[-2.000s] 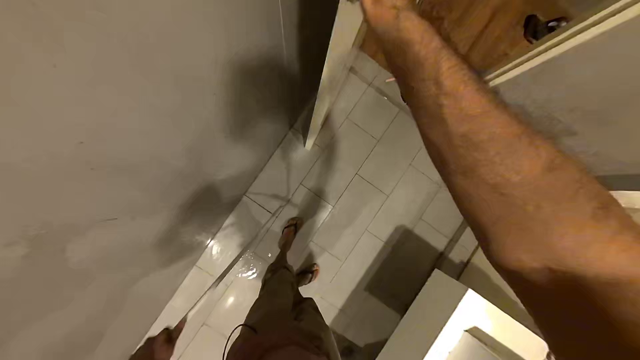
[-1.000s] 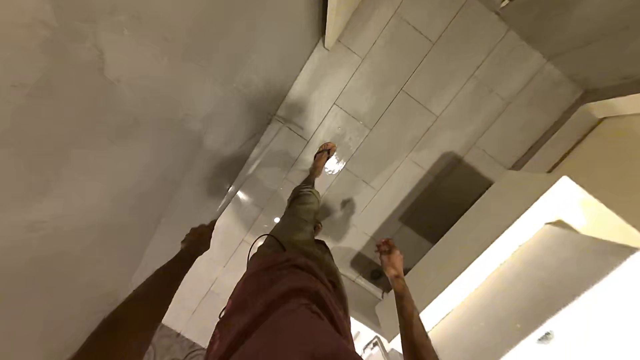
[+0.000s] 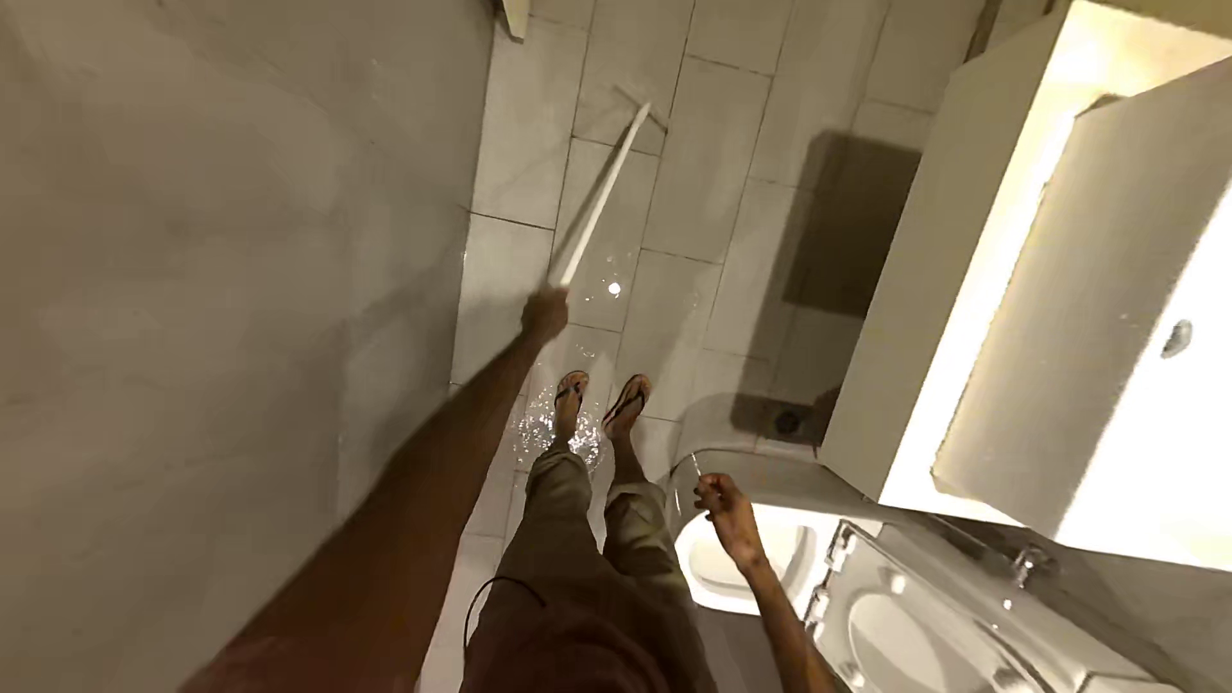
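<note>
My left hand [image 3: 546,315] is closed around a long pale pole [image 3: 606,192], which reaches away over the tiled floor [image 3: 693,154]. At the pole's far end is a thin, dark crosspiece [image 3: 657,122], lying on the tiles like a floor squeegee's blade. My right hand [image 3: 724,510] is raised beside the toilet bowl [image 3: 746,563], its fingers pinched at a thin white stick-like thing [image 3: 697,466] too small to name. Water glistens on the tiles around my feet [image 3: 628,404], which wear flip-flops.
A grey wall [image 3: 241,241] runs along the left. At right stand a white cabinet [image 3: 948,231] with a lit edge and the toilet with its lid [image 3: 895,640] raised. A floor drain [image 3: 788,422] lies near the cabinet's corner. A door's edge [image 3: 517,14] shows at the top.
My left hand has swung the pole forward, from low beside the wall to out ahead of my feet. The view has shifted, and the toilet now shows at right.
</note>
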